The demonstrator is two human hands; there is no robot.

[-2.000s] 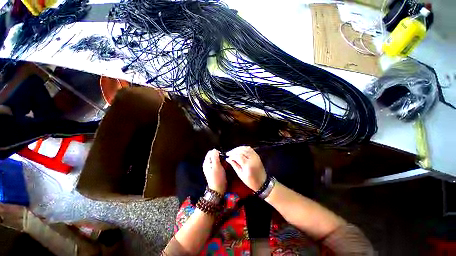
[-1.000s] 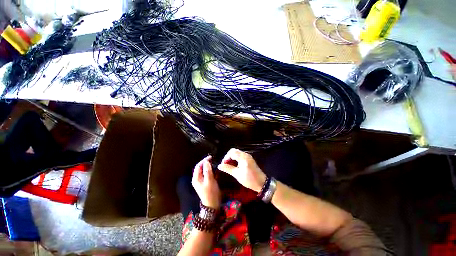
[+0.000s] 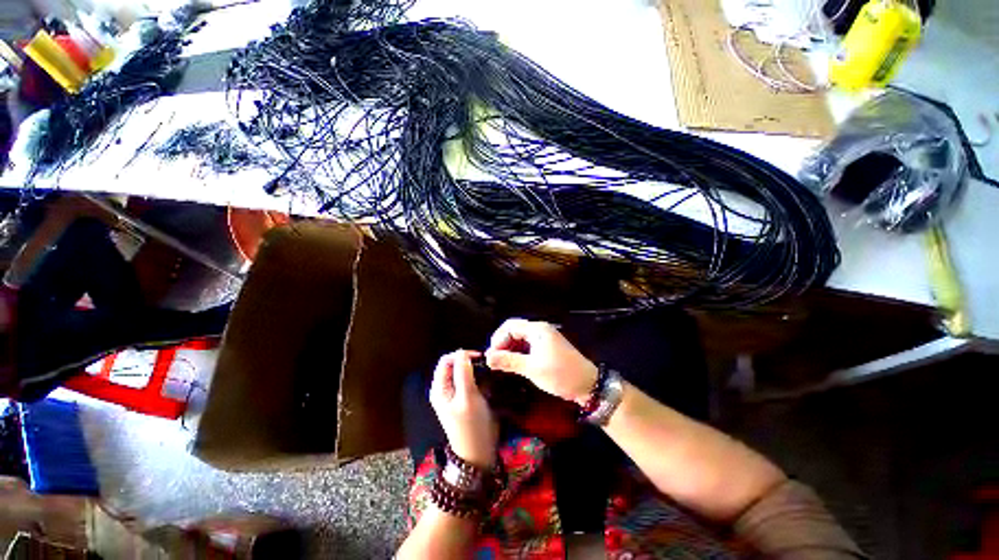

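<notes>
A large bundle of thin black cables lies looped on the white table, its strands hanging over the front edge. My left hand and my right hand are close together over my lap, below the bundle. The fingertips of both hands pinch a tiny dark cable end between them. Its exact form is hidden by the fingers and dark against the dark trousers. Small black parts lie scattered near the bundle's left end.
An open cardboard carton stands left of my knees. On the table's right are a bagged black coil, a yellow bottle, a cardboard sheet and a yellow strip. Another person's dark-clothed leg is at left, by a red stool.
The view has shifted slightly. My hands stay together over the lap; the fingertips have shifted slightly around the small dark end.
</notes>
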